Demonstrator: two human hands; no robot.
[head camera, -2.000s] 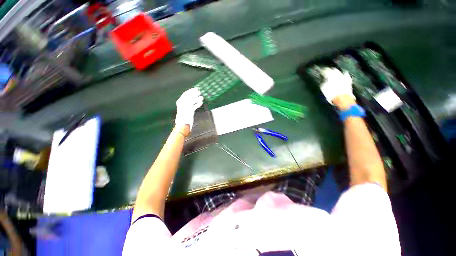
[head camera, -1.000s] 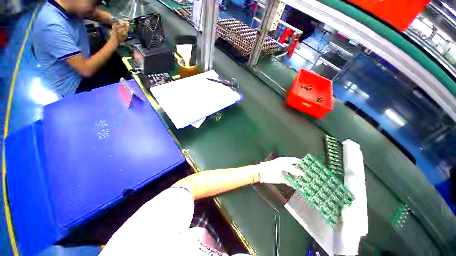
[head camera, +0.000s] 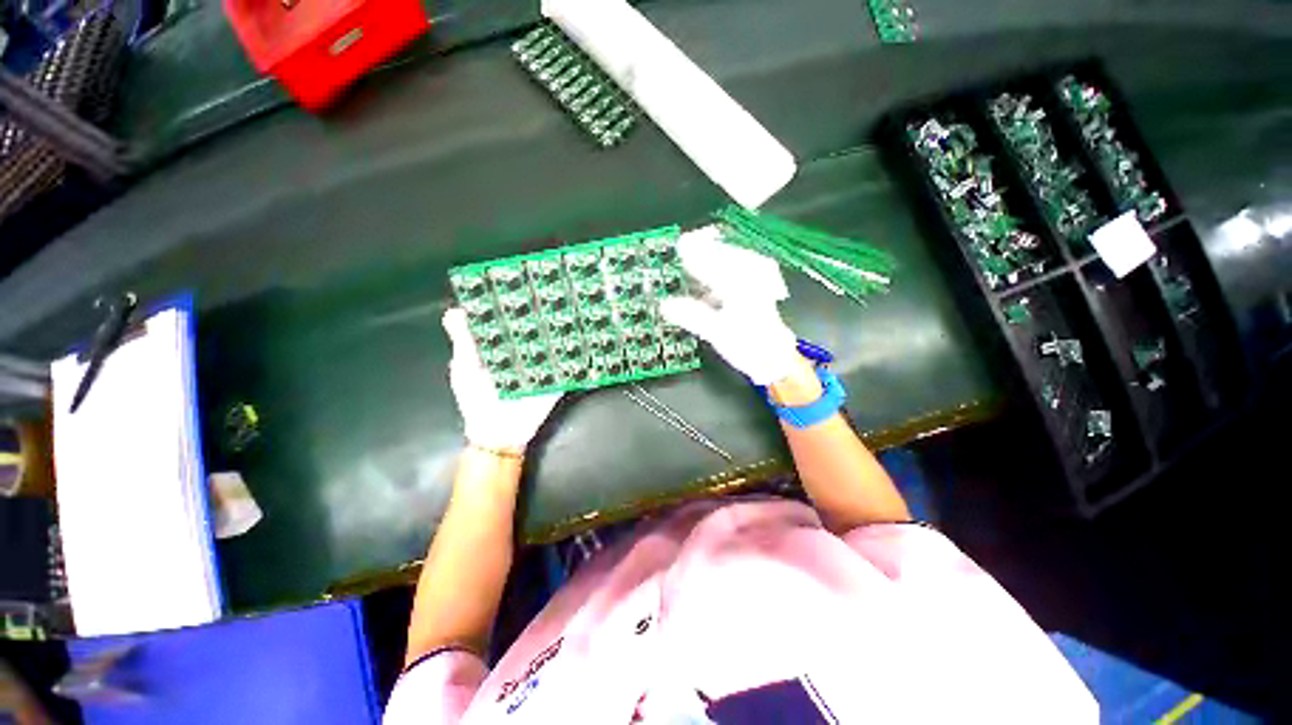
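Observation:
A green PCB panel (head camera: 578, 315), a grid of small repeated boards, is held nearly level between both hands above the bench. My left hand (head camera: 496, 390), white-gloved, grips its lower left edge. My right hand (head camera: 737, 309), white-gloved with a blue wrist strap, is at its right edge, with fingers over the last column. Tweezers (head camera: 680, 422) lie below the panel near the bench edge. The side cutters are almost wholly hidden by my right hand and wrist; a bit of blue shows. What lies under the panel is hidden.
Green break-off rails (head camera: 815, 252) lie right of my right hand. A white long block (head camera: 694, 106) and a panel strip (head camera: 574, 85) lie behind. A black compartment tray (head camera: 1015, 295) with small boards is at right. A red bin (head camera: 337, 46), clipboard (head camera: 128, 482) and blue folder (head camera: 269, 666) are at left.
The view has swung back from the left side to the bench. The panel, earlier in my left hand, is now between both hands. My right hand has come into view on it.

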